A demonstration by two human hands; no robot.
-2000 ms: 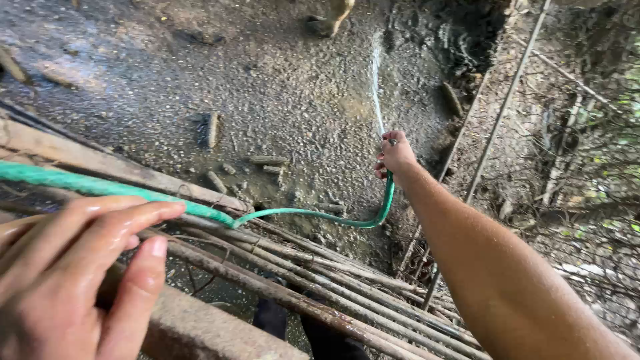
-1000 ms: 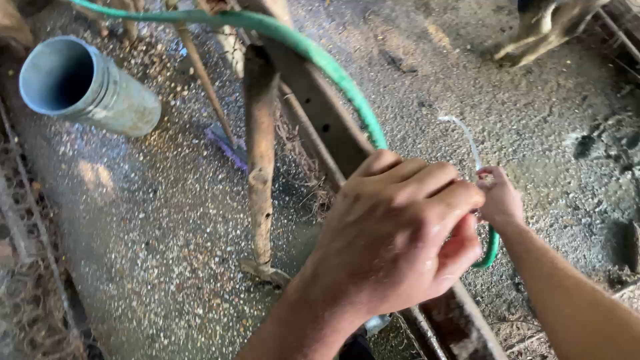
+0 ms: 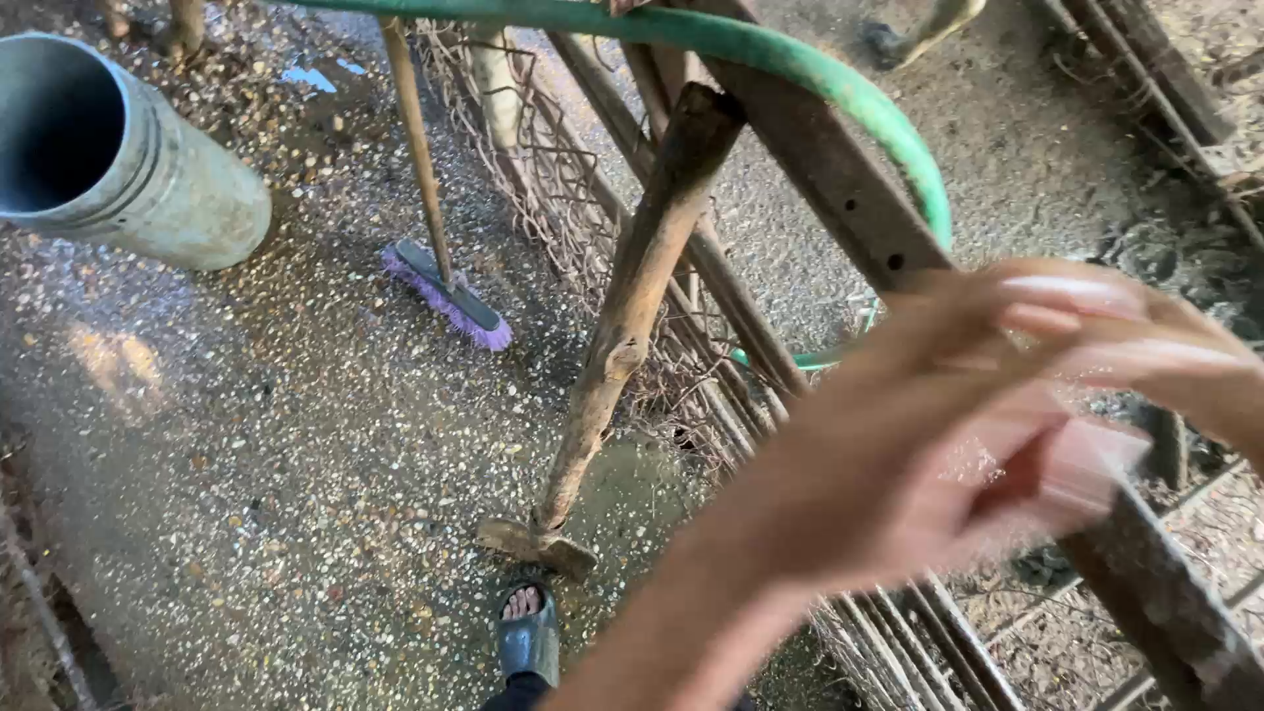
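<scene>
My left hand (image 3: 948,444) is blurred, its fingers bent, above a rusty metal rail (image 3: 849,178); nothing shows clearly in it. Beyond it, my right hand and forearm (image 3: 1200,365) come in from the right, blurred and partly covered, so what the fingers hold cannot be seen. A green hose (image 3: 770,44) runs over the rail and curves down on its far side, left of the hands. A thick wooden-handled hoe (image 3: 622,346) leans against the rail with its blade on the wet ground. Farther left, a purple-bristled broom (image 3: 449,296) stands with its head on the ground.
A grey bucket (image 3: 188,188) is at the upper left. Wire mesh and poles (image 3: 731,296) form a fence below the rail. An animal's leg (image 3: 928,35) shows at the top right, beyond the fence. My sandalled foot (image 3: 528,632) is beside the hoe blade.
The view has swung far over to the bucket, broom and hoe. My right hand, earlier seen on the hose end with water spraying, is now largely behind my left hand.
</scene>
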